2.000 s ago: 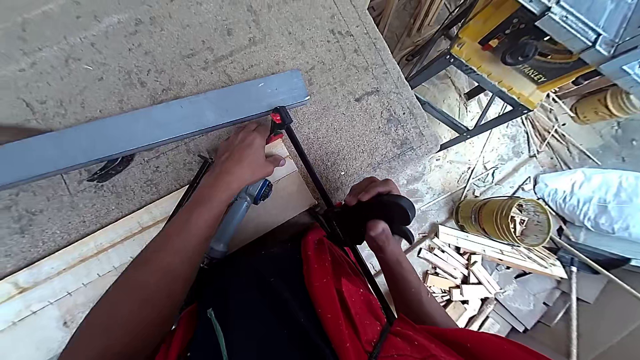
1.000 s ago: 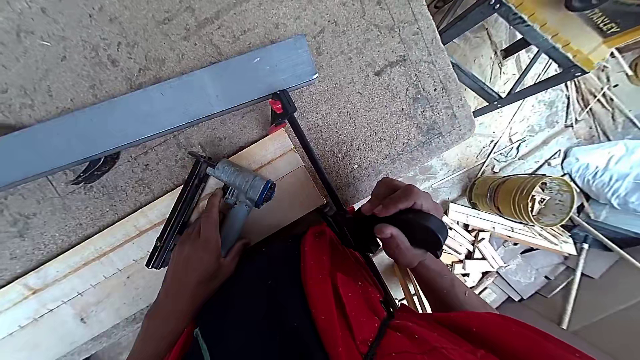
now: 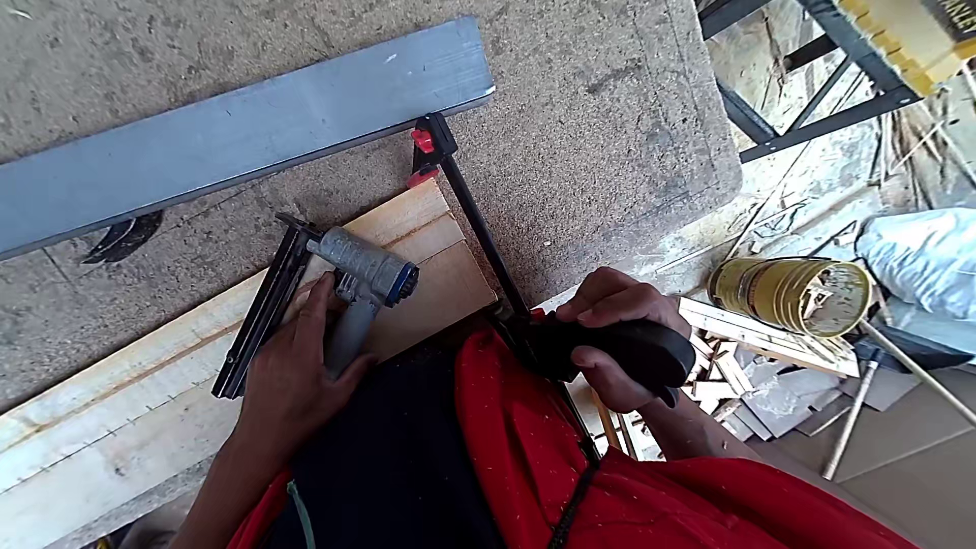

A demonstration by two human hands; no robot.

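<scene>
My left hand (image 3: 293, 374) is closed around the handle of a pneumatic nailer (image 3: 366, 263), which lies on several joined wooden boards (image 3: 152, 366). In my right hand (image 3: 625, 305) is the black handle of a bar clamp (image 3: 484, 221). The clamp's bar runs up past the boards' right end, and its red-padded jaw is at the boards' far corner, close to a grey metal bar (image 3: 252, 126). Whether the jaw touches the boards is hard to tell. My clothing hides the lower part of the clamp.
A rough worktable (image 3: 602, 152) carries the boards and the grey bar. A dark curved object (image 3: 126, 236) sticks out from under the bar. On the right are a yellow bucket (image 3: 789, 296) of scraps, wood offcuts, a white sack (image 3: 923, 259), a stick and a black metal stand (image 3: 831, 122).
My left hand has moved from the clamp's jaw down to the nailer and taken hold of its handle. The nailer has turned on the boards. My right hand remains on the clamp.
</scene>
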